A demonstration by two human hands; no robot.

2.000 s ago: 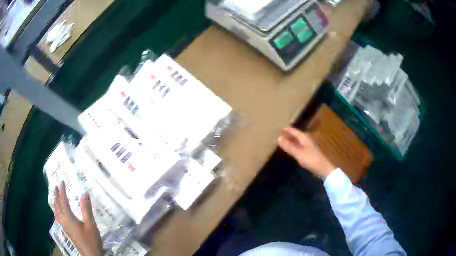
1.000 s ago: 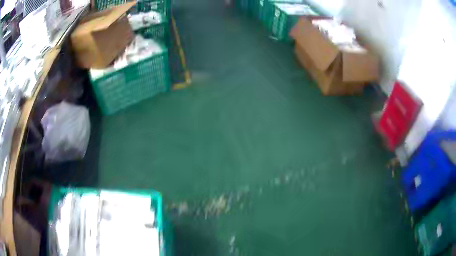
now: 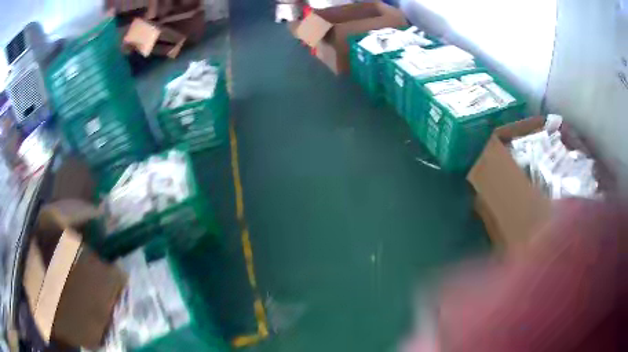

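Note:
A large, blurred reddish-pink shape fills the lower right, very close to the camera. It may be my right hand, but its fingers and anything held cannot be made out. My left hand is not in view. Near me at lower left, a green plastic crate holds white boxes. An open brown carton is tilted against it, overlapping the crate's left side. Behind them stands another green crate filled with white boxes.
Filled green crates line the right wall. An open brown carton with white items stands nearer at right. Stacked green crates stand at left. Another carton is farther back. A yellow line runs along the green floor.
The view has swung from the bench, scale and boxes to the floor aisle, and now reaches farther along it. Both hands seen at the bench have left those places. The blurred reddish shape has appeared at lower right.

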